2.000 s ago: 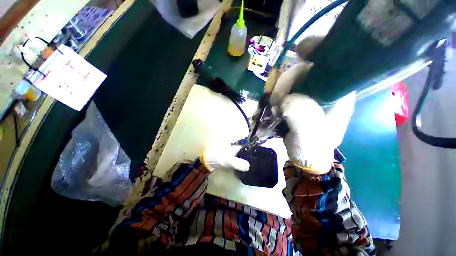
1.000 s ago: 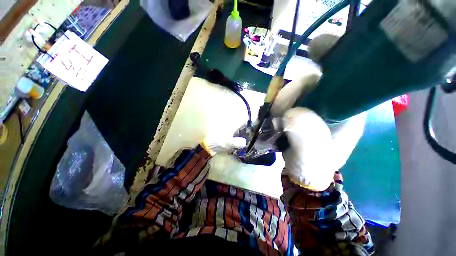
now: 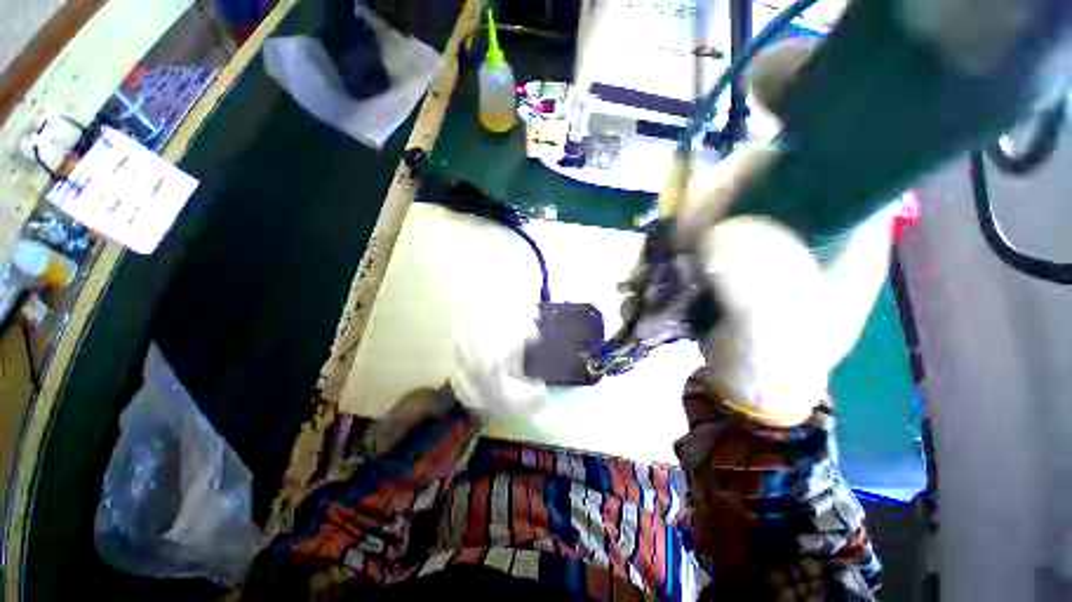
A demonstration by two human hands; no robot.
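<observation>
A flat black corded unit (image 3: pixel 569 342) lies on the cream mat (image 3: pixel 394 318), its cord running up to a dark bundle at the mat's top edge. My left hand (image 3: pixel 494 370), in a white glove and blurred, is at the unit's left side; its grip is unclear. My right hand (image 3: pixel 770 306), gloved, is closed around the lower end of the dark-green electric screwdriver (image 3: pixel 858 129). The silver screwdriver nose (image 3: pixel 661 294) points down-left, its tip at the unit's right edge. The body hides part of my right hand.
A squeeze bottle (image 3: pixel 496 94) and a white parts tray (image 3: pixel 547 129) stand beyond the mat. The dark belt (image 3: pixel 259 223) on the left carries a crumpled translucent bag (image 3: pixel 176 482) and another bag (image 3: pixel 353 82) with a dark item. A station card (image 3: pixel 126 191) hangs at the far left.
The unit, turned edge-on a second ago, now shows its flat face. The screwdriver nose has moved to its right side. My left hand has shifted down the mat. The view has shifted slightly.
</observation>
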